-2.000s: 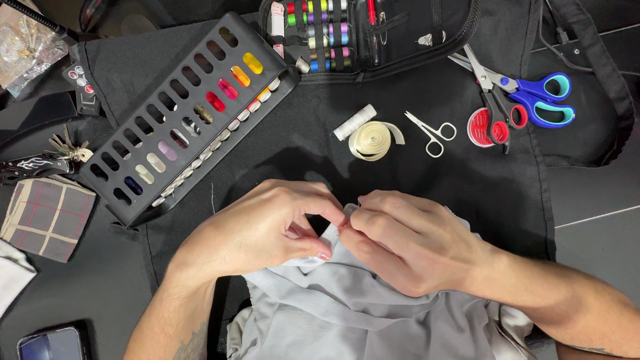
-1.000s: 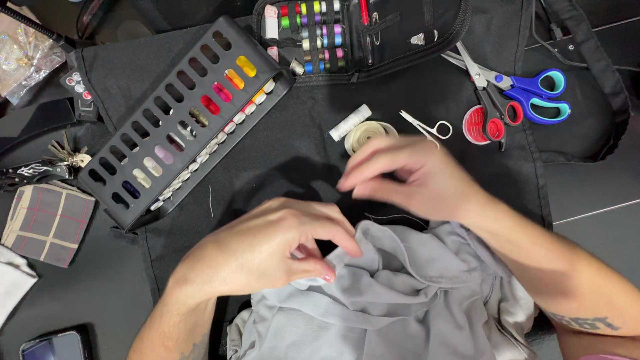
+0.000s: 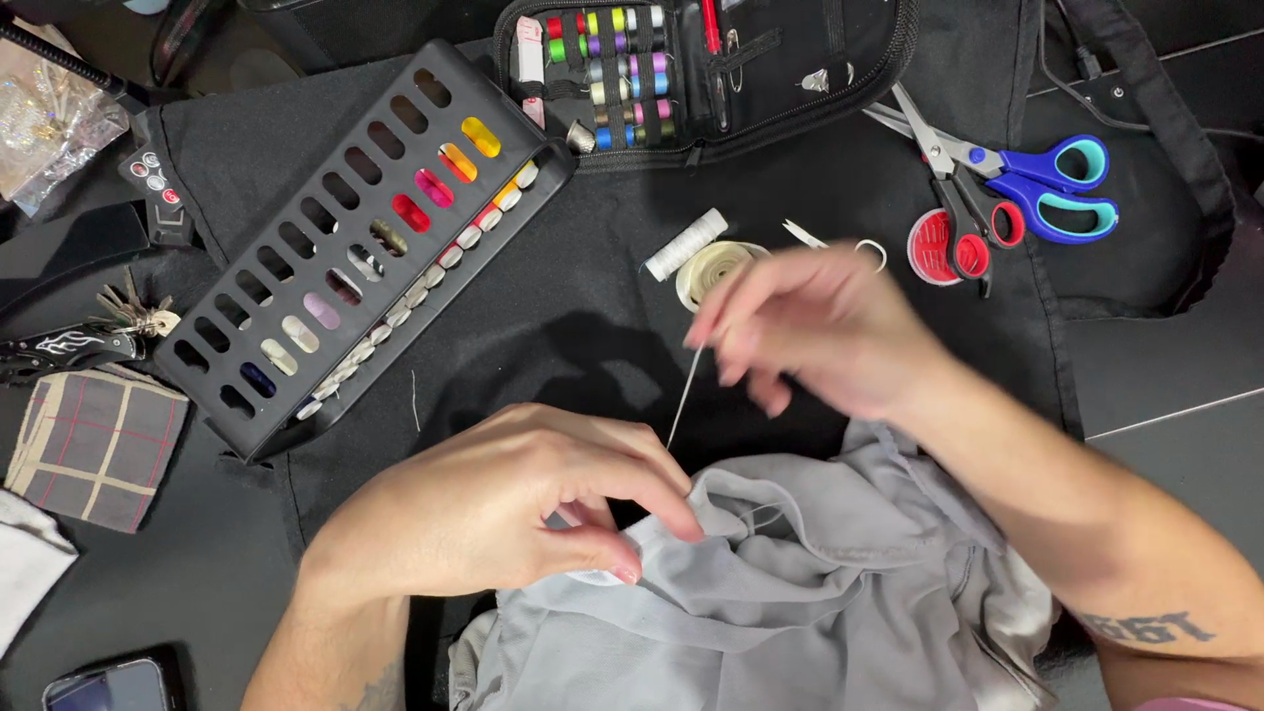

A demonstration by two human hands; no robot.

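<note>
My left hand [image 3: 513, 504] pinches the folded edge of a light grey garment [image 3: 750, 612] between thumb and fingers. Above and right of it, my right hand [image 3: 810, 326] is raised and a little blurred, its thumb and forefinger closed on a pale thread [image 3: 685, 395] that runs taut down to the cloth by my left fingers. Whether a needle is in the right fingertips cannot be told. A loose loop of thread lies on the garment's folds. Just beyond the right hand are a white thread spool [image 3: 686, 244], a rolled cream tape [image 3: 713, 269] and small scissors [image 3: 805, 233], partly covered.
A black bobbin holder [image 3: 326, 237] stands at upper left, beside an open sewing kit [image 3: 691, 148]. Blue-handled scissors [image 3: 1066, 197] and black-and-red scissors [image 3: 963, 217] lie at right, by a round red pin case [image 3: 930, 247]. Keys [image 3: 138, 314], a checked cloth [image 3: 99, 444] and a phone [image 3: 109, 686] are at left.
Two seconds ago both hands were together at the cloth edge. My right hand has since moved up and away from it, and the thread now stretches between them. My left hand stays at the edge.
</note>
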